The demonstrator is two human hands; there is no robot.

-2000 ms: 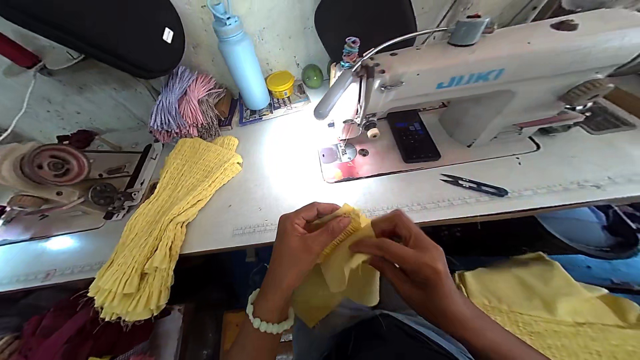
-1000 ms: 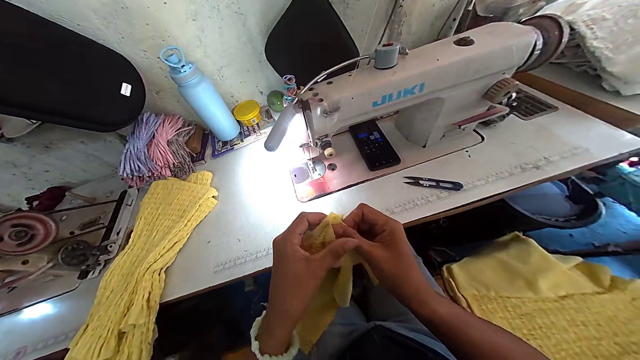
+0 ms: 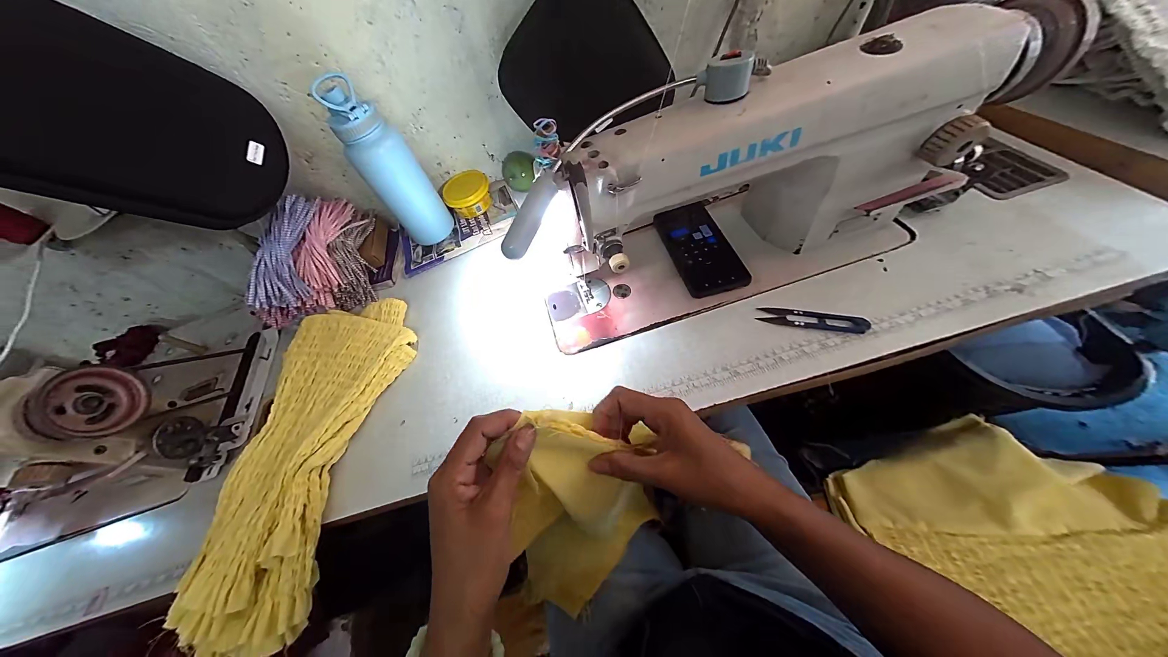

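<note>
A piece of yellow fabric (image 3: 579,484) hangs between my two hands in front of the table's edge. My left hand (image 3: 479,497) pinches its upper left corner between thumb and fingers. With thumb and fingertips my right hand (image 3: 662,452) grips the gathered upper edge farther right. The cloth's lower end drapes over my lap. Behind my hands stands a JUKI sewing machine (image 3: 776,137), its lamp lighting the needle area. A stack of yellow shirred fabric strips (image 3: 301,456) lies on the left of the table (image 3: 438,365). More yellow fabric (image 3: 995,529) lies at the lower right.
Thread snips (image 3: 812,319) and a black phone (image 3: 701,251) lie on the table and machine bed. Along the wall are a blue bottle (image 3: 392,164), a yellow tub (image 3: 467,193) and bundled fabric strips (image 3: 310,260). Another machine's parts (image 3: 91,406) are at the far left.
My hands have moved apart along the fabric's upper edge, and more of the cloth is spread between them. Earlier they were close together, fingertips nearly meeting.
</note>
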